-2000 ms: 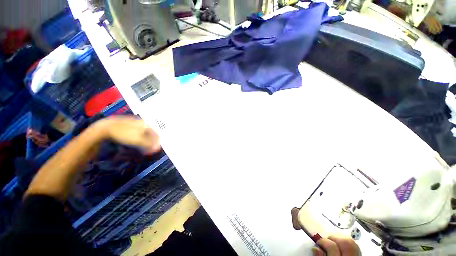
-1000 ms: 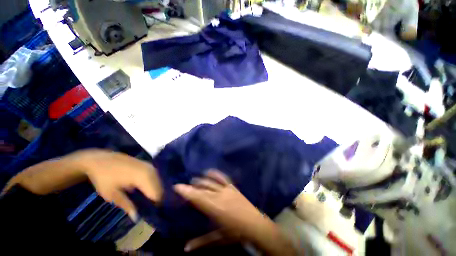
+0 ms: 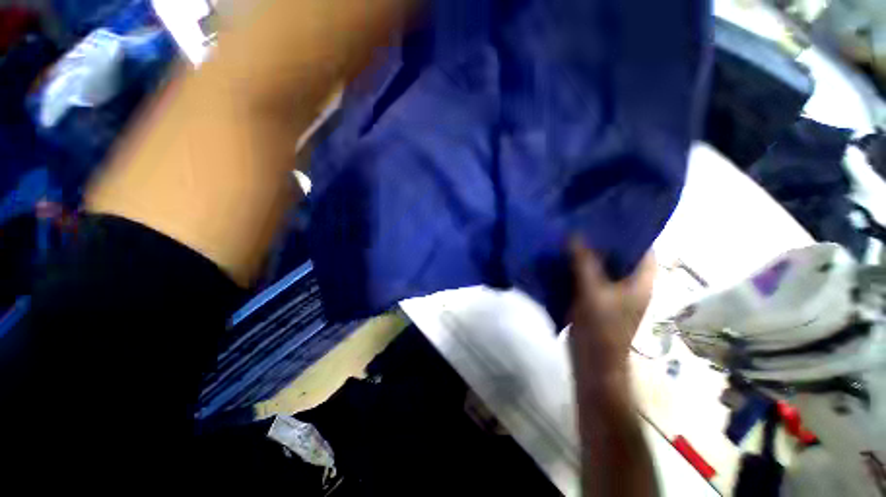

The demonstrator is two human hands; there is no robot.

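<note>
A large navy-blue garment piece [image 3: 437, 184] hangs raised in front of me and covers much of the upper middle view. My right hand [image 3: 612, 291] grips its lower edge at the right, near the sewing machine. My left arm reaches up across the upper left. My left hand [image 3: 340, 34] is blurred and cut off by the top edge, beside the fabric; its fingers are not visible. The off-white sewing machine head [image 3: 797, 301] stands at the right, with its needle area partly seen beside my right hand.
The white table [image 3: 729, 194] shows behind and below the fabric. A red strip [image 3: 694, 456] and dark items lie at the lower right. Blue crates [image 3: 267, 340] stand below left, with a white bag [image 3: 83, 78] at the upper left. Dark fabric [image 3: 811, 170] lies behind the machine.
The garment piece has gone from lying low on the table to held up and spread. My left arm has moved up; my right hand has moved right and now grips the lower edge.
</note>
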